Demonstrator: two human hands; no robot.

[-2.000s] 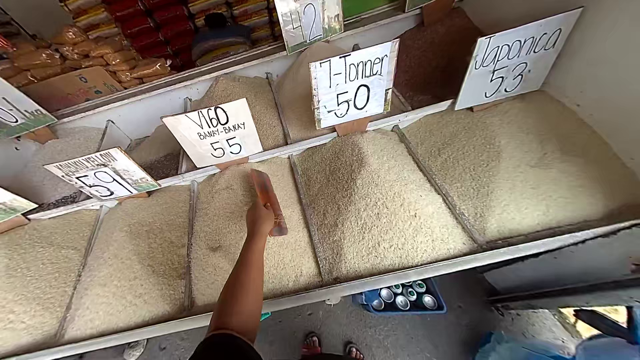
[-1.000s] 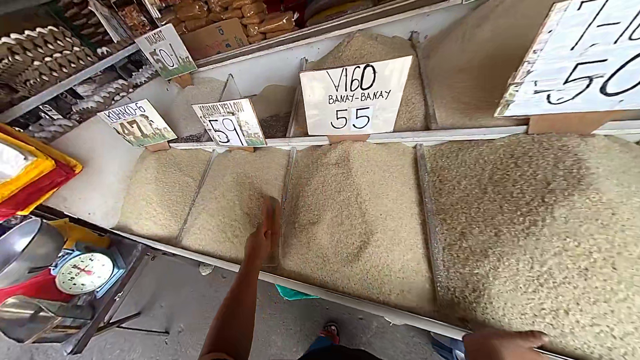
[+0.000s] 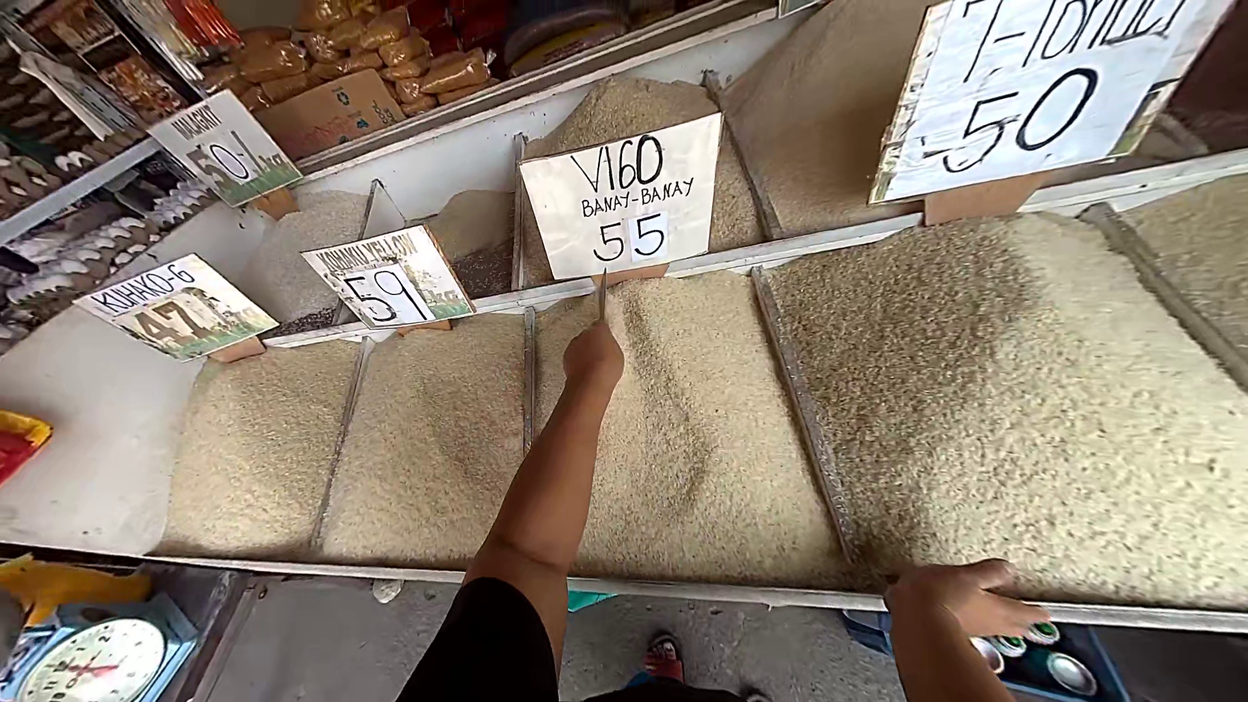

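Note:
My left hand [image 3: 595,353] is closed around a thin flat piece [image 3: 603,294], seen edge-on, at the back of the middle rice bin. That piece points up toward the lower edge of a white price sign [image 3: 624,195]. Pale rice [image 3: 721,390] fills this bin, with a shallow groove running down its surface just right of my left forearm. At the front rim of the bin to the right, my right hand [image 3: 960,597] rests with its fingers spread and nothing visible in it, beside a large heap of rice [image 3: 936,409].
Dividers [image 3: 804,419] separate the bins, and a white front rim [image 3: 712,593] runs along them. More price signs [image 3: 388,276] stand along the back ledge. A dial scale [image 3: 93,668] is at lower left. Below the rim, a blue crate [image 3: 1097,653] holds several cans.
My left hand has moved from beside the left divider of this bin to its back, under the sign. My right hand, absent two seconds ago, stays at the front rim. The view has shifted left overall.

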